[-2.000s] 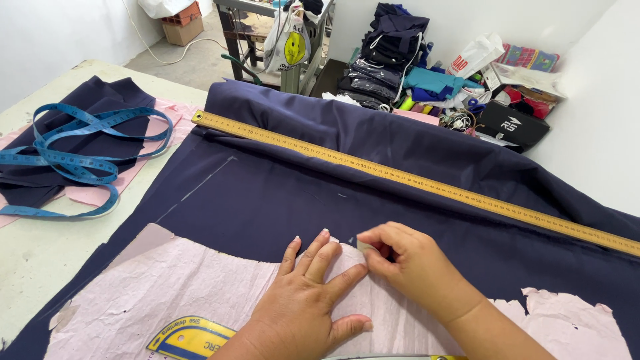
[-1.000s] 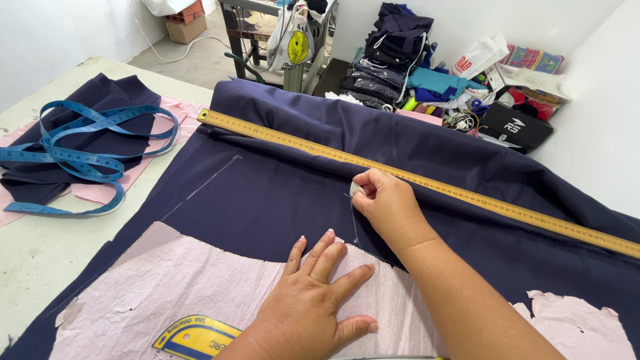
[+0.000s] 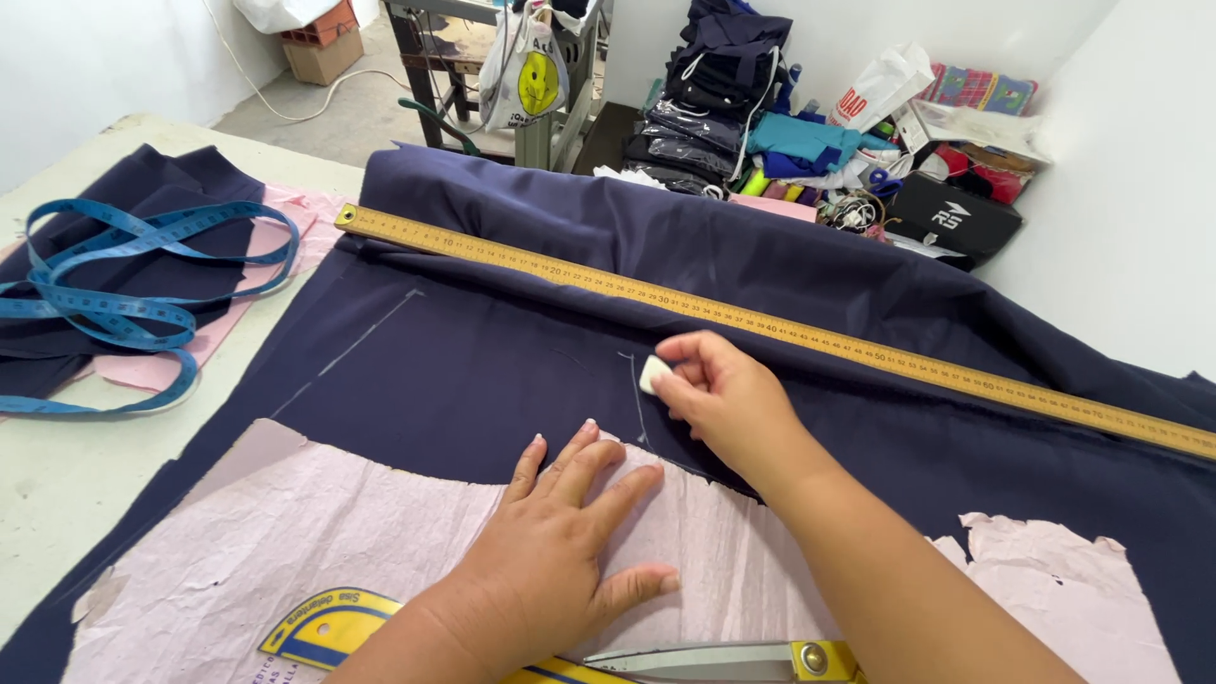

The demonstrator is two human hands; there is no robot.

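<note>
My left hand [image 3: 560, 541] lies flat with spread fingers on a pink paper pattern [image 3: 380, 513], its fingertips at the pattern's upper edge. Between thumb and fingers of my right hand [image 3: 712, 399] is a piece of white tailor's chalk [image 3: 654, 374], just right of a chalk line [image 3: 636, 399] on the dark blue fabric [image 3: 475, 370]. Another slanted chalk line [image 3: 347, 354] shows farther left. A yellow ruler [image 3: 665, 296] lies across the fabric above both hands. By my left forearm is a yellow curved template [image 3: 332, 622], and scissors [image 3: 722, 659] rest on the pattern, partly out of view.
A blue tape measure [image 3: 114, 309] is heaped on dark and pink cloth pieces at the left of the pale table [image 3: 57, 475]. Beyond the table stand folded garments [image 3: 712, 95], a black box [image 3: 955, 214] and a hanging plastic bag [image 3: 527, 81].
My right hand moved up from beside my left fingers with the chalk, and a line now runs from the pattern's edge. A short mark shows at its top. My left hand stays on the pattern.
</note>
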